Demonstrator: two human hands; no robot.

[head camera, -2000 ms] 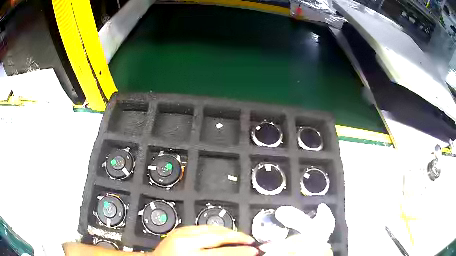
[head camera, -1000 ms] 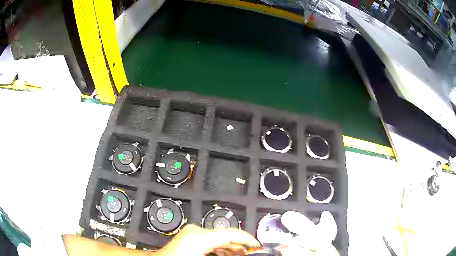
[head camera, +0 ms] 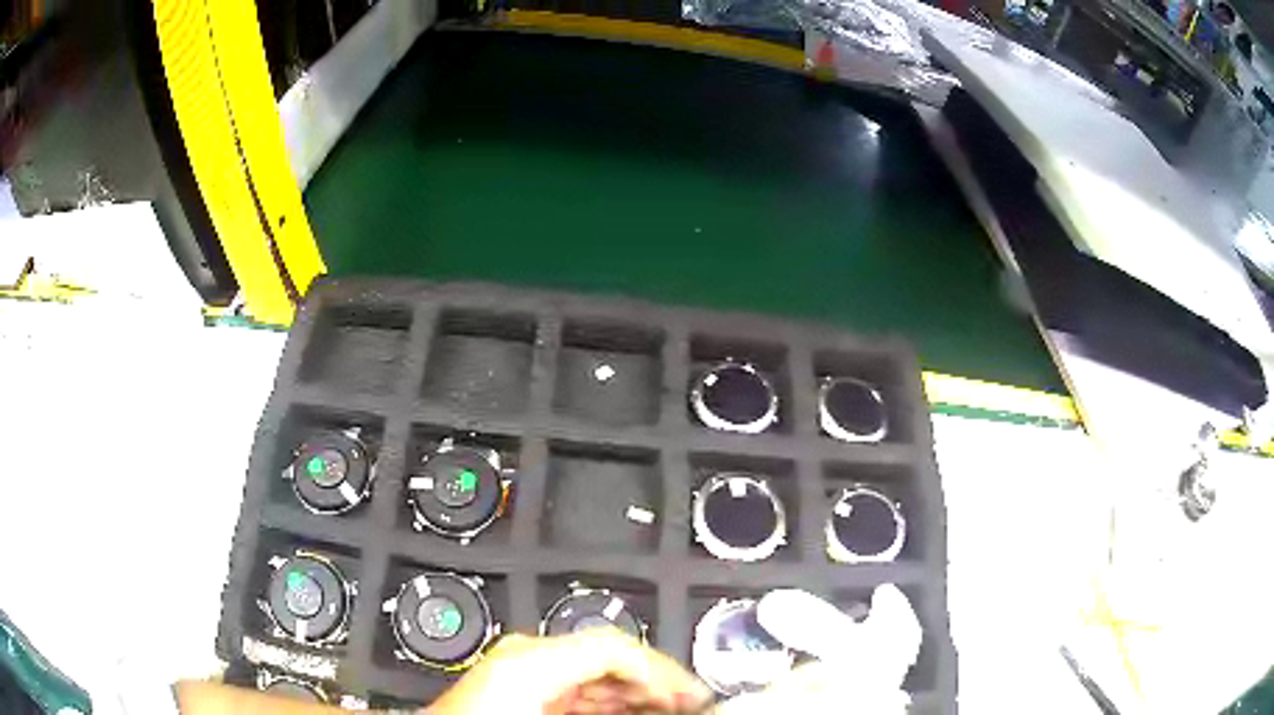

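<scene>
A dark grey foam tray (head camera: 537, 447) with square pockets lies before me. Glossy black discs with silver rims (head camera: 739, 517) sit in its right columns. Matt black discs with green dots (head camera: 442, 619) sit in its left columns. My left hand (head camera: 580, 673), bare, is at the bottom edge with fingers curled; whether it holds something is hidden. My right hand (head camera: 845, 650), in a white covering, is over the lower right pockets beside a disc (head camera: 741, 645) with a pale, reflective face. Both hands are close together and cut off by the picture's edge.
A green conveyor surface (head camera: 629, 182) with yellow edging lies beyond the tray. A yellow post (head camera: 238, 154) stands at the left. A pale slanted panel (head camera: 1104, 168) is at the upper right. A thin dark stick (head camera: 1090, 680) lies on the white bench at the lower right.
The whole view has shifted slightly, so tray and discs appear a little lower and further left. The orange-brown piece seen by my left fingers a second ago no longer shows. The discs stay in their pockets.
</scene>
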